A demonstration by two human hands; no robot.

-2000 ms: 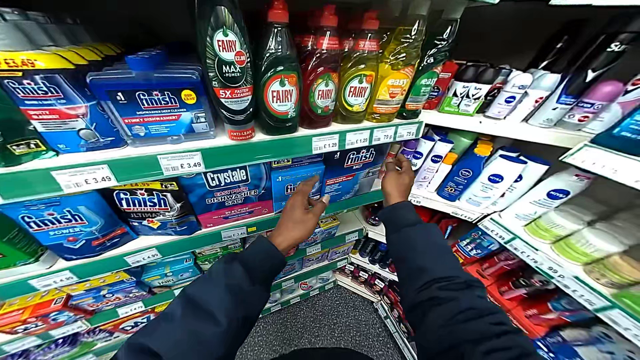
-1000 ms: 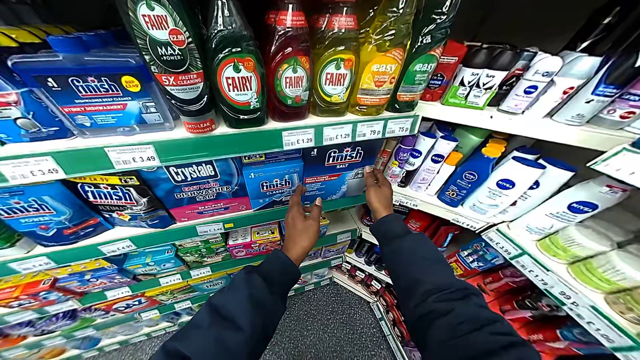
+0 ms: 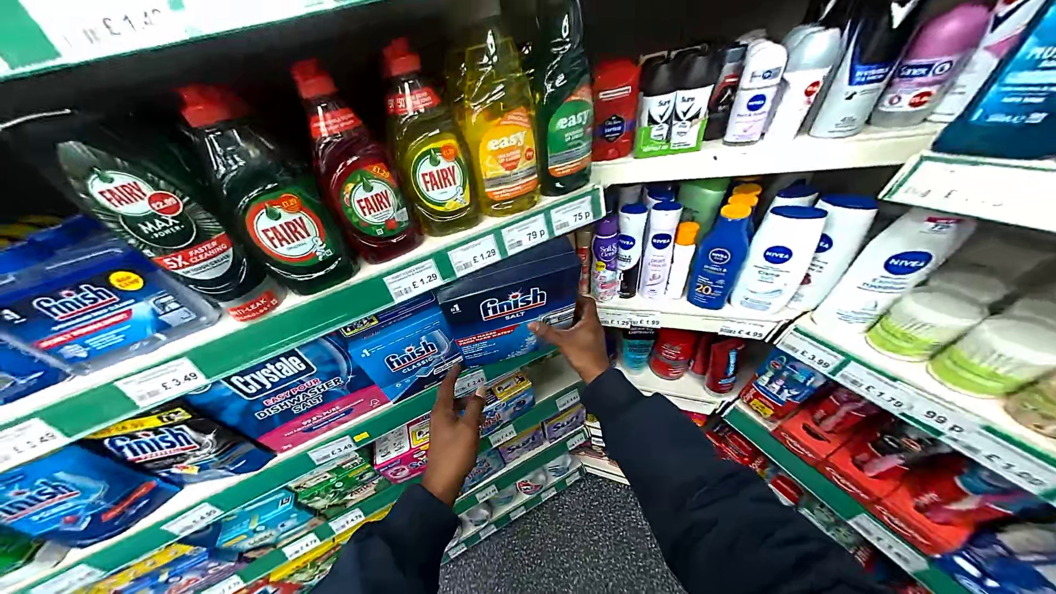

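A dark blue box of Finish dishwasher salt (image 3: 513,307) stands at the right end of the second shelf, tilted in view. My right hand (image 3: 580,340) grips its right side, thumb on the front face. My left hand (image 3: 454,441) is raised below its lower left corner, fingers apart, fingertips near the shelf edge; whether they touch the box I cannot tell. Left of the box are a lighter blue Finish Classic box (image 3: 404,351) and a blue and pink Crystale dishwasher salt bag (image 3: 285,392).
Fairy washing-up liquid bottles (image 3: 367,206) line the shelf above, behind a green shelf edge with price labels (image 3: 415,280). At the right corner stand Nivea bottles (image 3: 777,260) on white shelves. Lower shelves hold boxed goods (image 3: 404,450). Dark speckled floor (image 3: 561,536) shows below.
The left hand has come down from the front of the boxes to below the salt box's corner. The right hand stays at the box's right side. The view has shifted closer.
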